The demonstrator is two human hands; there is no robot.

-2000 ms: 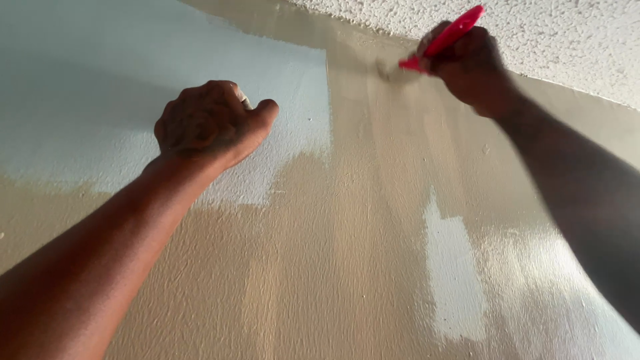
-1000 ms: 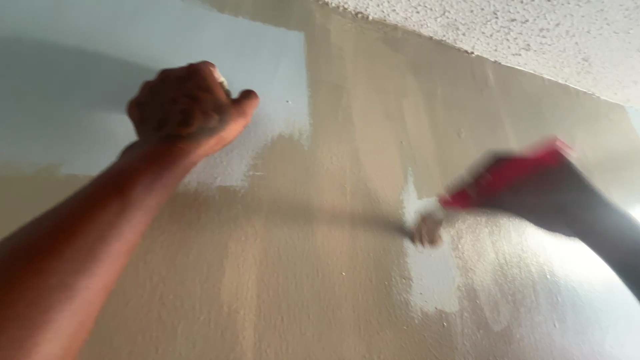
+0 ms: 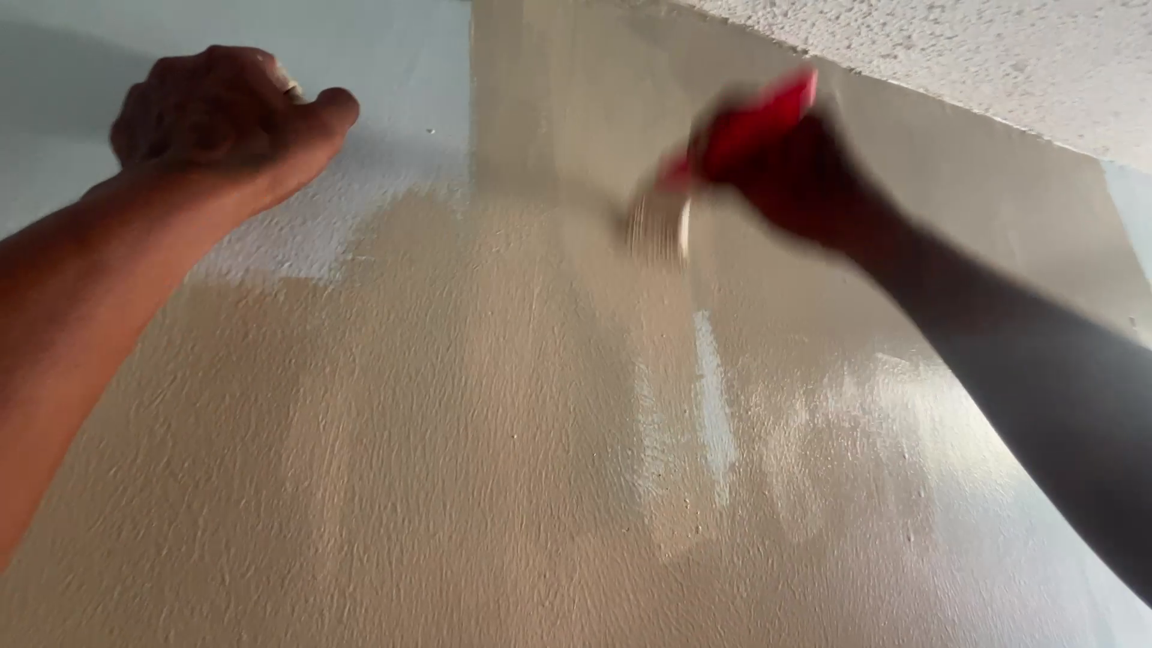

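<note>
My right hand (image 3: 774, 162), blurred by motion, is shut on the red handle of a paintbrush (image 3: 661, 220). Its bristles point down over tan wet paint on the textured wall (image 3: 432, 432). Below the brush, narrow light-blue streaks (image 3: 714, 405) show through the tan. At the upper left my left hand (image 3: 225, 117) is raised before a pale blue part of the wall (image 3: 396, 81), fingers curled and thumb out to the right. A small whitish thing shows between its thumb and fingers; what it is, and whether the hand grips it, I cannot tell.
The rough white textured ceiling (image 3: 972, 63) meets the wall along a slanting edge at the upper right. Another light-blue strip (image 3: 1129, 211) lies at the far right. Glare shines on the wall near my right forearm.
The blue patch low in the middle has shrunk to thin streaks under tan paint. My right hand went down from near the ceiling to that patch, then back up with the brush.
</note>
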